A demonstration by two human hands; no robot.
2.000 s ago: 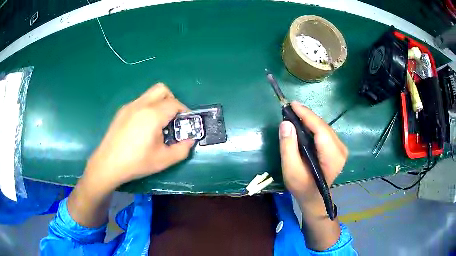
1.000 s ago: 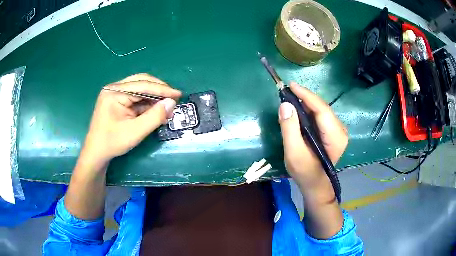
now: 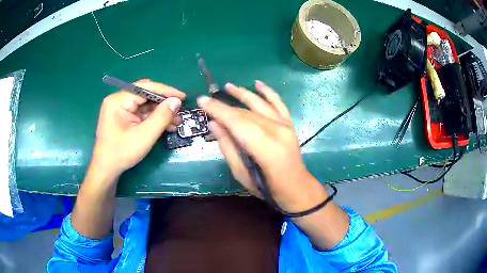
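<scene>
The small device housing (image 3: pixel 193 123), a rounded square with a pale rim and silver-white parts inside, sits on the black soldering jig (image 3: pixel 179 141), which my right hand partly covers. My left hand (image 3: pixel 131 125) is at the left of the housing and holds the grey tweezers (image 3: pixel 133 89) between thumb and fingers; their tips are hidden. My right hand (image 3: pixel 256 138) is over the jig's right side and holds the black soldering iron (image 3: pixel 251 168). The iron's shaft points up and away, beyond the housing, and its tip is blurred and off the housing.
A tan ring pot (image 3: pixel 326 34) with whitish scraps stands at the back right. A black fan (image 3: pixel 400 50) and a red tool tray (image 3: pixel 433 136) are farther right, with spare tweezers (image 3: pixel 407 121) beside them. A thin pale wire (image 3: pixel 110 43) lies beyond my left hand. A clear sleeve (image 3: pixel 12 138) lies far left.
My right hand has moved left with the soldering iron, from the bench's right side to the jig. My left hand first held the housing, then took up the tweezers. The white connectors are now covered.
</scene>
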